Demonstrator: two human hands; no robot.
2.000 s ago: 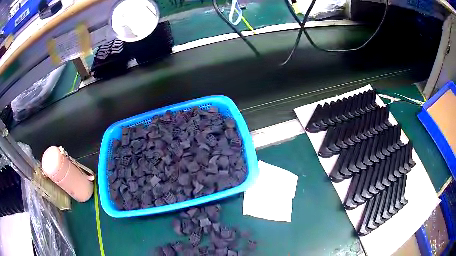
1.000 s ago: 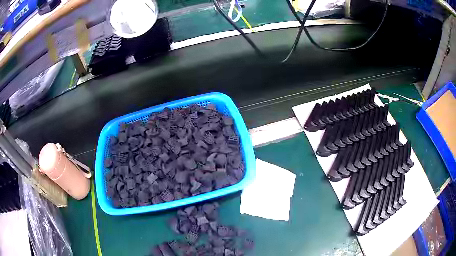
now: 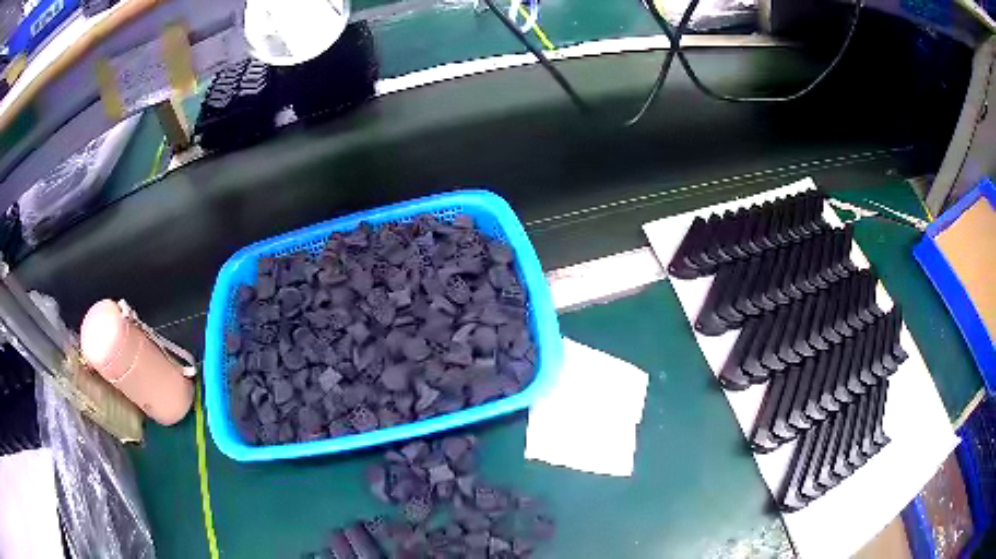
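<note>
Neither of my hands is in the picture. A light-blue mesh basket [image 3: 549,360] full of small black pieces [image 3: 382,328] stands on the green mat. A loose pile of the same small pieces [image 3: 437,476] lies just below it, with a few longer dark parts [image 3: 355,540] at the bottom edge, partly cut off. At right, long black moulded parts [image 3: 814,349] lie in slanted rows on a white board [image 3: 828,537]. A white paper [image 3: 588,409] lies between the basket and the board.
A pink bottle [image 3: 137,363] stands left of the basket, beside clear plastic film [image 3: 93,480]. A dark conveyor belt [image 3: 459,147] runs behind. Cables hang at the top. Blue bins [image 3: 950,268] are at far right. A round white object [image 3: 293,27] is at the top left.
The view has shifted slightly, so the basket and bottle appear a little higher and further left. A little more of the longer dark parts shows at the bottom edge. Nothing else has visibly moved.
</note>
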